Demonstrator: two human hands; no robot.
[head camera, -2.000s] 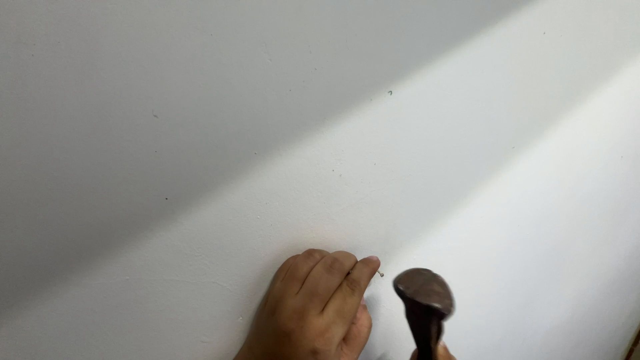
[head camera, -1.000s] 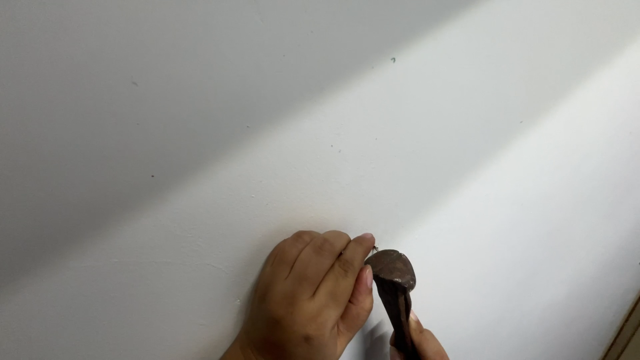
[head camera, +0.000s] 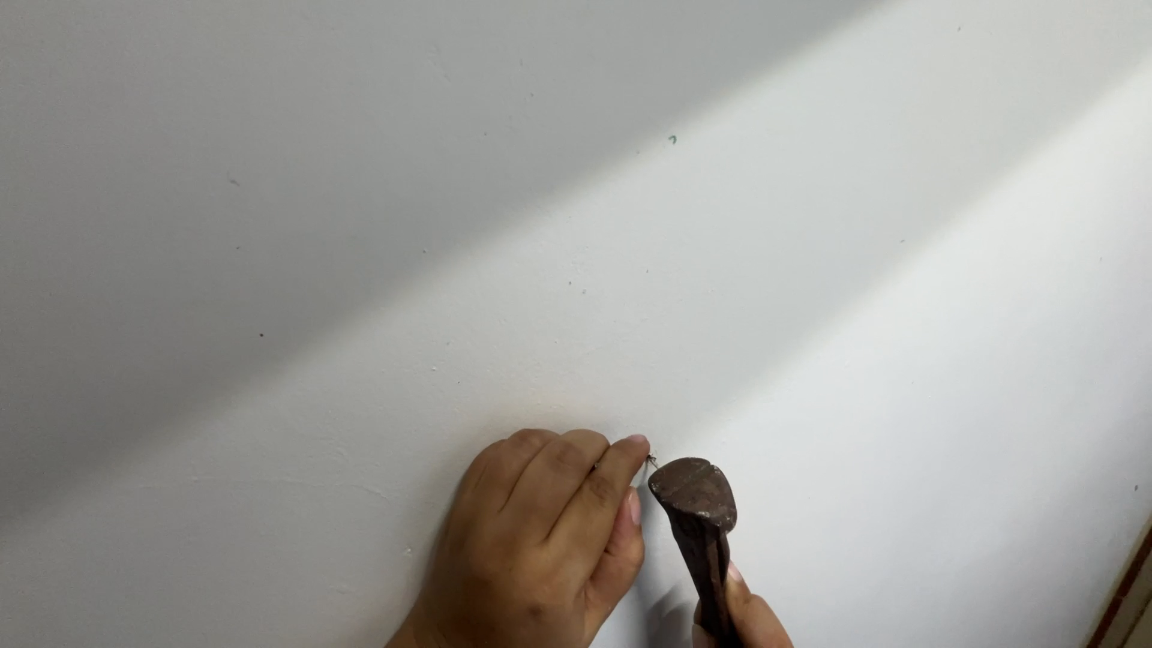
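My left hand (head camera: 549, 531) rests against the white wall (head camera: 540, 342), back of the hand toward me. Just right of its index fingertip is a small thin nail (head camera: 654, 463); whether finger and thumb grip it cannot be made out. My right hand (head camera: 754, 616), partly cut off by the bottom edge, is closed around the handle of a dark brown hammer (head camera: 693, 495). The rounded hammer head is right beside the nail's outer end and covers part of it; whether they touch is unclear. The lower handle is hidden by the fingers and the frame edge.
Small specks and a little dark mark (head camera: 672, 139) dot the wall. Diagonal bands of light and shadow cross it. At the lower right corner runs a brown and pale edge strip (head camera: 1123, 594).
From two seconds ago to one second ago, the hammer moved left, up close to the nail at my left fingertips. It remains close beside it now. My left hand stays at the nail.
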